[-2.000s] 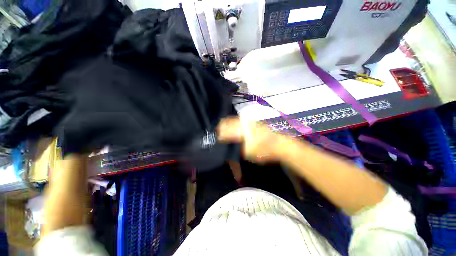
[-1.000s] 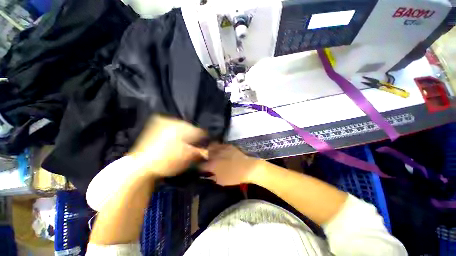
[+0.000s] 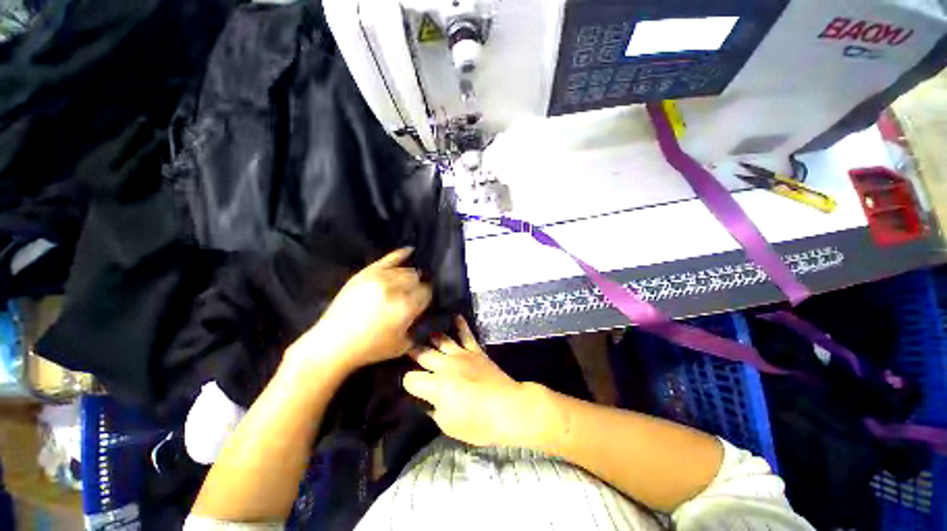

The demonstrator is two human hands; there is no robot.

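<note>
The large black garment (image 3: 301,156) lies left of the needle and hangs over the table's front edge. My left hand (image 3: 379,311) is closed on its cloth near that edge. My right hand (image 3: 457,384) is just right of and below it, with fingertips on the same cloth, which hides what they pinch. The presser foot (image 3: 469,166) stands at the garment's right edge. A purple tape (image 3: 623,299) runs from beside the foot over the table edge. A white rounded panel (image 3: 213,420) shows at lower left, below the cloth.
The white sewing machine (image 3: 810,73) with its control panel (image 3: 592,73) stands behind. Yellow-handled snips (image 3: 794,191) and a red tray (image 3: 885,205) lie at right. A second purple strip (image 3: 722,202) hangs from the machine. Blue crates (image 3: 716,379) sit below the table.
Over two seconds my left hand has come from the far left to beside my right hand at the cloth edge. In the last second both hands stay close together, and the white panel shows lower and smaller.
</note>
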